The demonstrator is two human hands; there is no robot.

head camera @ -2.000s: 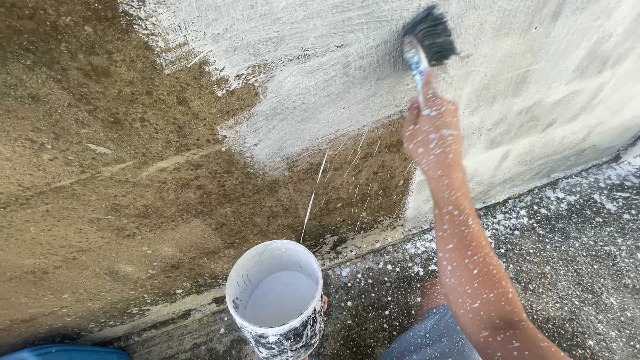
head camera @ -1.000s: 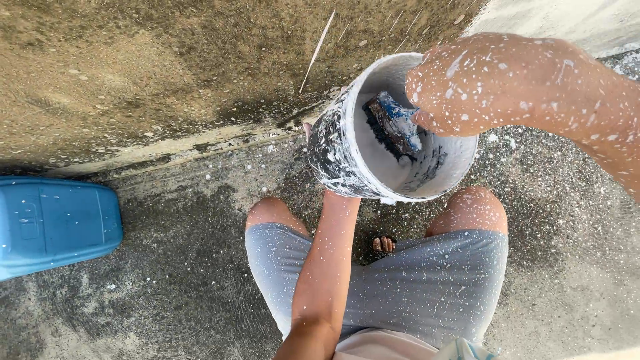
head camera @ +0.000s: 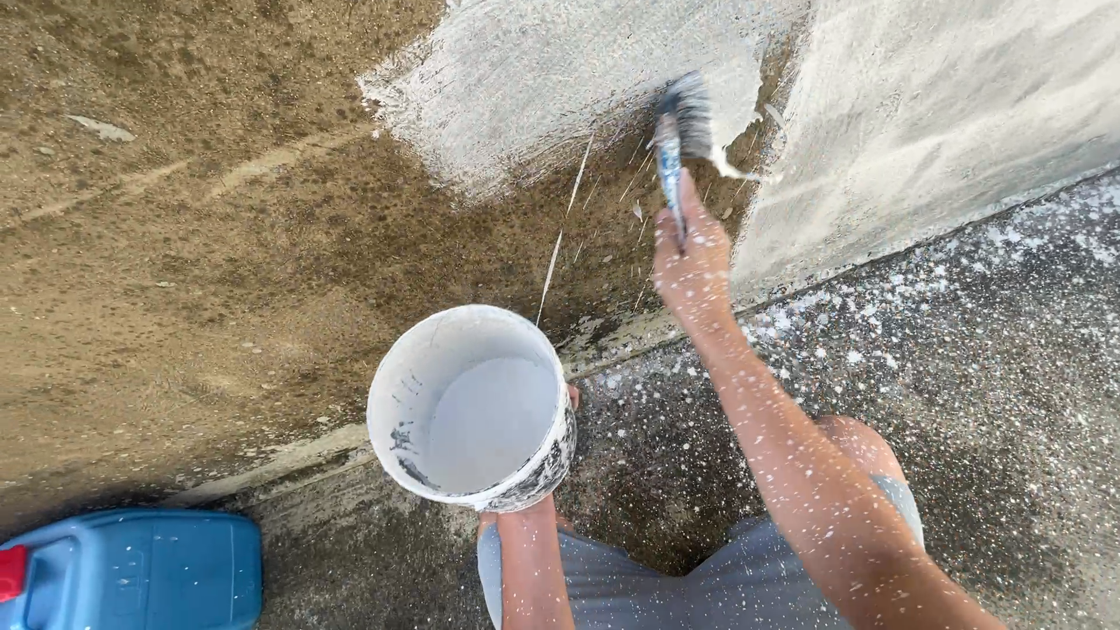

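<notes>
My right hand (head camera: 696, 262) grips the handle of a paint-smeared brush (head camera: 691, 114), whose dark bristles, wet with white paint, lie against the wall at the lower edge of a white-painted patch (head camera: 560, 79). A strand of paint trails from the bristles. To the left and below, a white plastic bucket (head camera: 381, 411) with dark smears holds white paint (head camera: 494, 424). My left hand (head camera: 573, 396) holds the bucket from beneath and its far side; most of that hand is hidden by the bucket, with only fingertips showing at its right.
Bare brown wall (head camera: 219, 262) spreads left of the patch, with white-coated wall (head camera: 927, 114) to the right. A blue plastic container (head camera: 166, 569) with a red cap (head camera: 12, 573) stands at bottom left. White spatters dot the concrete floor (head camera: 980, 376). My knees flank the arms.
A second ago the brush was inside the tilted bucket in my right hand; now it is up at the wall. The view has shifted towards the wall.
</notes>
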